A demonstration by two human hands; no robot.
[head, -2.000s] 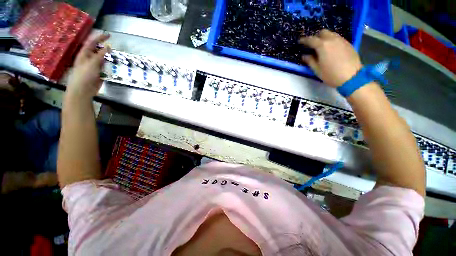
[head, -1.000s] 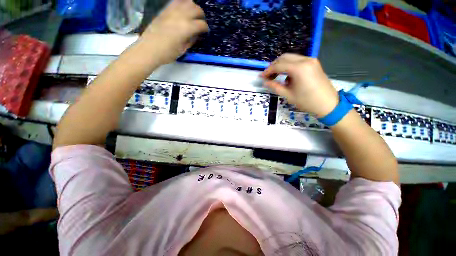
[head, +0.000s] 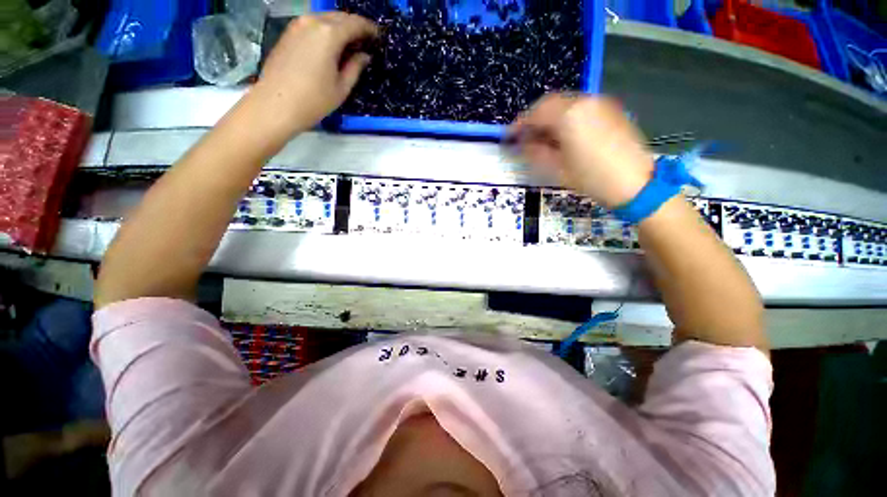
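Note:
A blue component bin full of small black components stands beyond the line. My left hand is over the bin's left edge, fingers curled; whether it holds a part cannot be told. My right hand, wearing a blue wrist strap, is blurred at the bin's near right corner. A small dark thing shows at its fingertips, probably a black component. Circuit board panels with blue and black parts lie end to end in the metal track below both hands. My right hand is above the panels.
A red bubble-wrap bag lies at the line's left end. A clear plastic bag is left of the bin. Blue bins, one with red contents, stand at the back right. A pale ledge and a red striped crate are near my lap.
My left hand has moved from the red bag to the bin's left edge. My right hand has come out of the heap to the bin's near corner. The view has shifted.

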